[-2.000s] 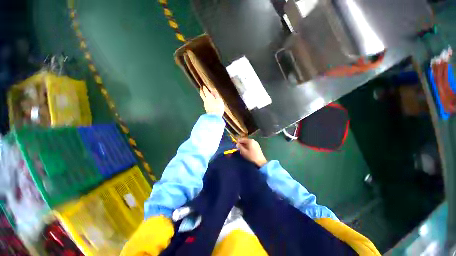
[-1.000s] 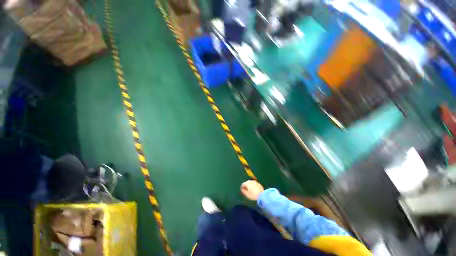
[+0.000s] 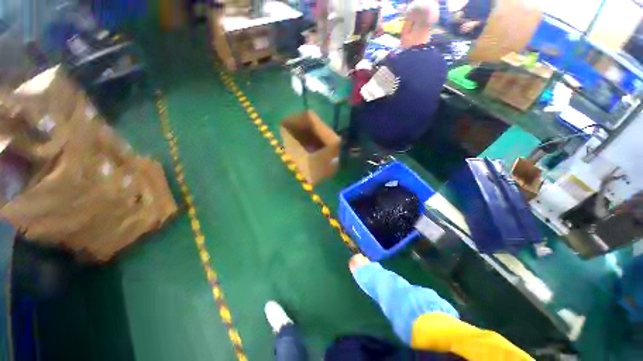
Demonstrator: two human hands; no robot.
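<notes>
My right hand shows at the end of a light blue sleeve, low and right of the middle. It is small and blurred, and I cannot tell whether its fingers are closed. It is seen against the near edge of a blue bin on the floor; whether they touch is unclear. The bin holds a dark heap with small bright specks. My left hand is not in view. My white shoe is on the green floor.
An open cardboard box stands beyond the bin. A seated person is at the benches on the right. Yellow-black tape lines the aisle. A large brown wrapped stack stands left. A bench edge runs along the right.
The open box, the bench corner and my left hand have gone out of view. The view has moved along the aisle; the blue bin is now much nearer, and the seated person now shows.
</notes>
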